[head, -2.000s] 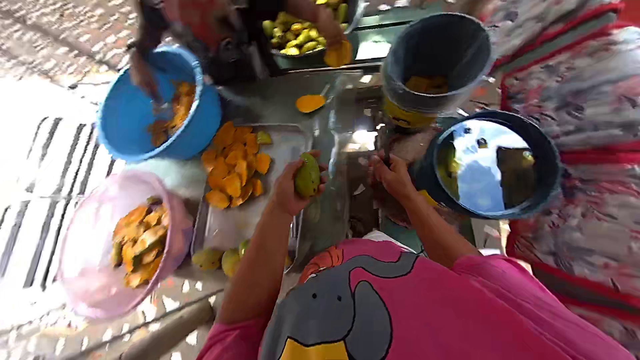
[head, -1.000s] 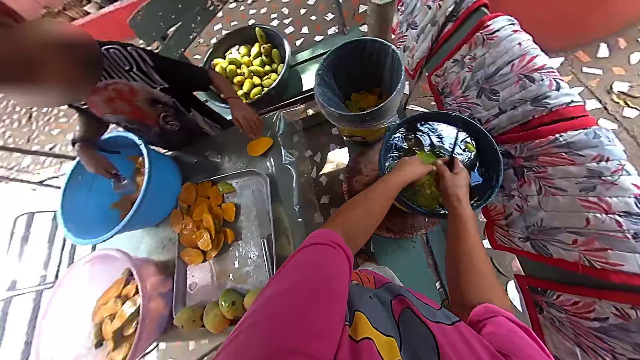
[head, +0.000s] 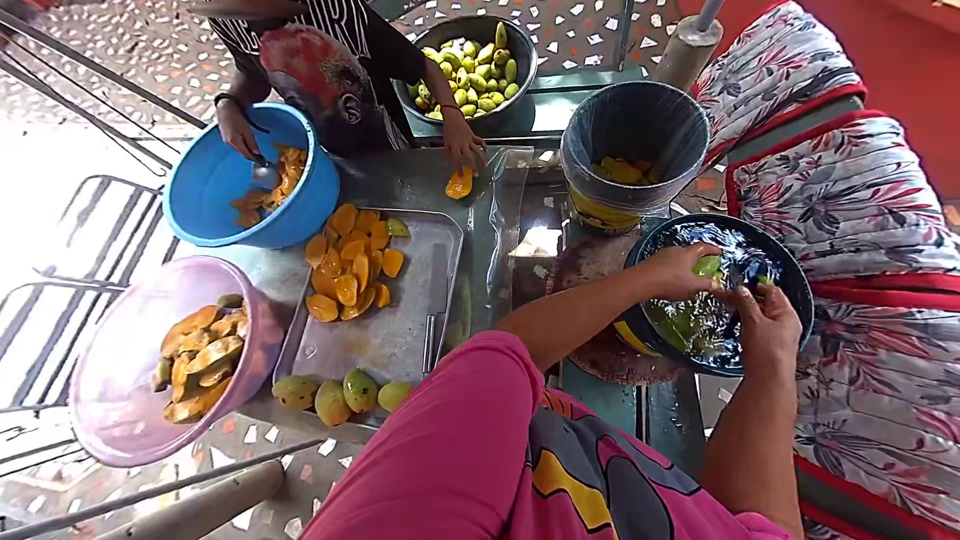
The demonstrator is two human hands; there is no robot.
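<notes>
My left hand (head: 681, 271) holds a green mango (head: 706, 266) just over the water in a dark bucket (head: 801, 300). Close beside it, my right hand (head: 765, 319) has its fingers bent at the water's surface; something small and green shows at its fingertips, too unclear to name. More green fruit (head: 671, 319) lies under the water. On the left, a metal tray (head: 405, 330) holds cut orange mango pieces (head: 349, 262), several whole mangoes (head: 360, 390) along its near edge, and a knife (head: 429, 343) at its right side.
Across the table, a person's hand (head: 463, 142) touches a mango half (head: 459, 183); their other hand (head: 238, 135) holds a spoon in a blue basin (head: 176, 202). A pink basin (head: 105, 360), a plastic-lined bucket (head: 577, 150) and a basin of green mangoes (head: 529, 67) stand around. Floral cushions (head: 862, 195) lie right.
Two seconds ago my left hand held a green mango over the table; now both my hands are at the water bucket. The view has shifted.
</notes>
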